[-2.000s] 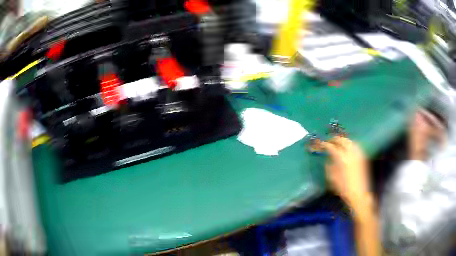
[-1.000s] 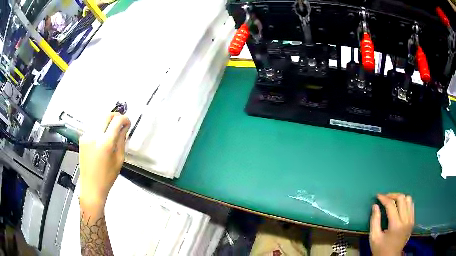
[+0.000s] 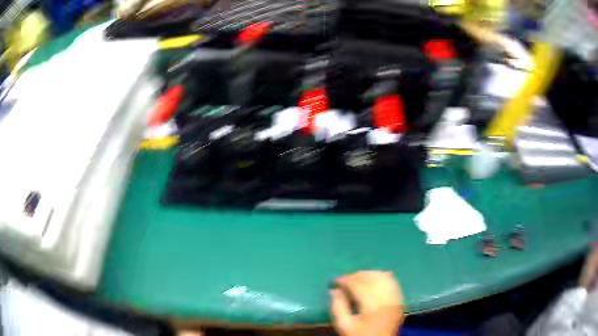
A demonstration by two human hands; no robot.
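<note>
My right hand (image 3: 368, 303) is at the mat's front edge, blurred, with thumb and curled fingers apart and nothing visible in it. A skin-toned patch at the bottom edge, left of centre, may be my left hand, but it is cut off and unclear. A small dark watch unit (image 3: 31, 203) lies on the white foam tray (image 3: 72, 131) at the left. Two small dark watch units (image 3: 488, 245) lie on the green mat at the right. The black pressing fixture (image 3: 295, 190) with red clamp grips (image 3: 390, 113) stands behind my right hand.
A white paper piece (image 3: 449, 215) lies right of the fixture. A whitish bottle (image 3: 484, 164) stands near the yellow post (image 3: 524, 95). Shiny film scraps (image 3: 262, 298) stick to the mat's front edge. Part of a person in a pale sleeve (image 3: 574, 312) shows at the lower right.
The view has swung right. My left hand has left the foam tray, and the dark unit it held there now lies on the tray. My right hand remains by the mat's front edge.
</note>
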